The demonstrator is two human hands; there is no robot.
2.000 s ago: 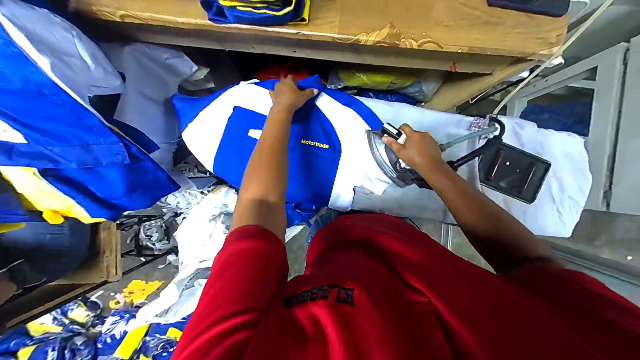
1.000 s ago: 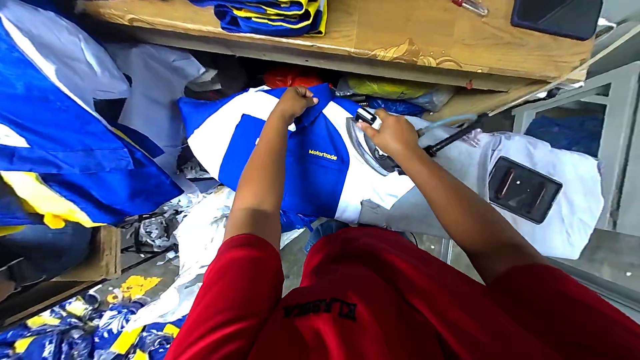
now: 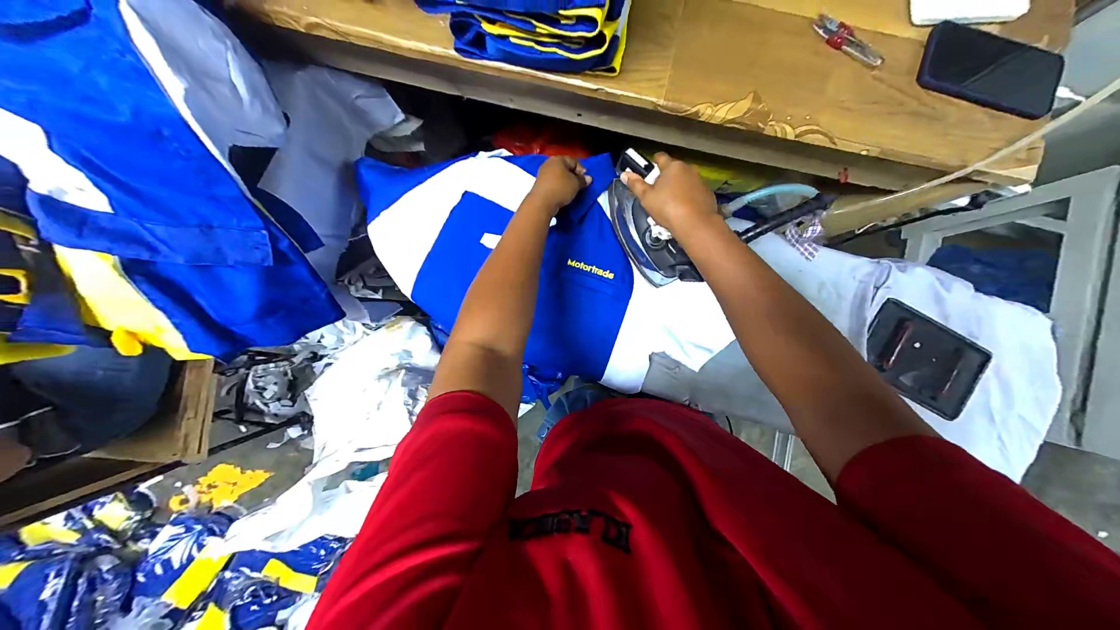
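Note:
A blue and white shirt with small yellow lettering lies spread over a cloth-covered ironing board. My left hand pinches the shirt near its blue collar at the far edge of the board. Just right of it, my right hand grips the handle of a steam iron, whose soleplate rests on the shirt beside the blue panel. A hose and a dark cord run from the iron's back to the right. A dark rectangular iron rest lies on the board's right part.
Beyond the board stands a wooden table bearing folded blue and yellow garments, a small red-and-clear tool and a smartphone. Blue, white and yellow garments hang at the left. Plastic-wrapped garments lie at the lower left.
The iron, in my right hand, has moved off the white area toward the collar, nearer my left hand. My left hand stays at the collar. The view has shifted, showing more of the table.

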